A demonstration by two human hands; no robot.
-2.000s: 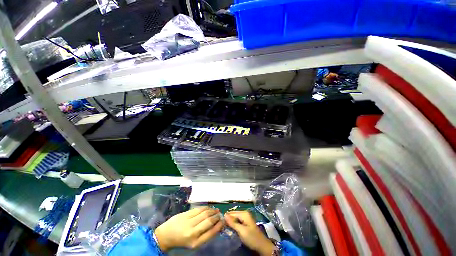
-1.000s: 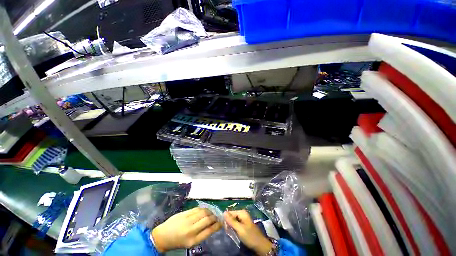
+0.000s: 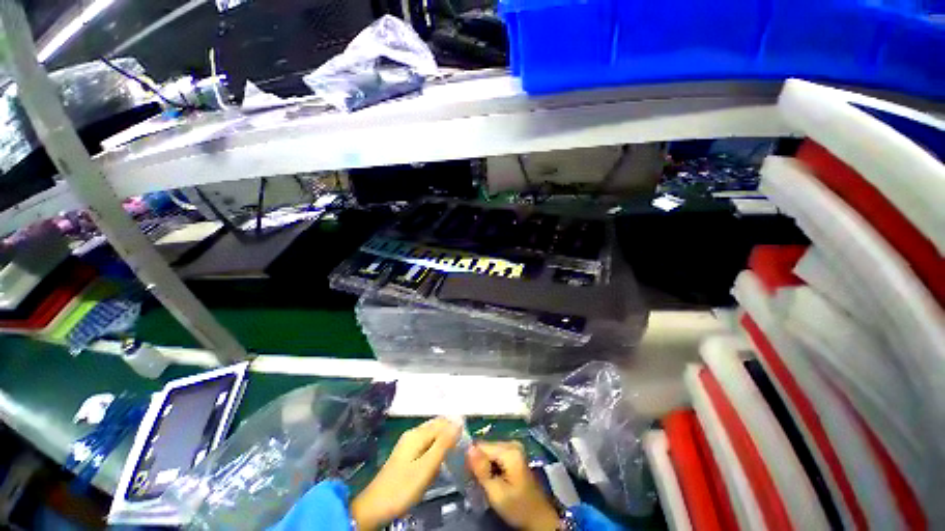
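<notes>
My left hand and my right hand are close together at the bottom centre. Their fingertips pinch a small clear plastic bag, which hangs between them and is blurred. A small dark patch shows on the fingers of my right hand; I cannot tell whether it is loose parts. Below the hands lies a dark tablet housing, mostly hidden by them and cut off by the lower edge.
A large clear bag lies left, beside a tablet on a white sheet. A crumpled bag and leaning foam trays stand right. Blister trays stand behind, under a white shelf with a blue bin.
My left hand has turned more upright, its fingers pointing up, and its wrist has moved right. The small bag is still between the hands. The dark patch now shows on my right hand.
</notes>
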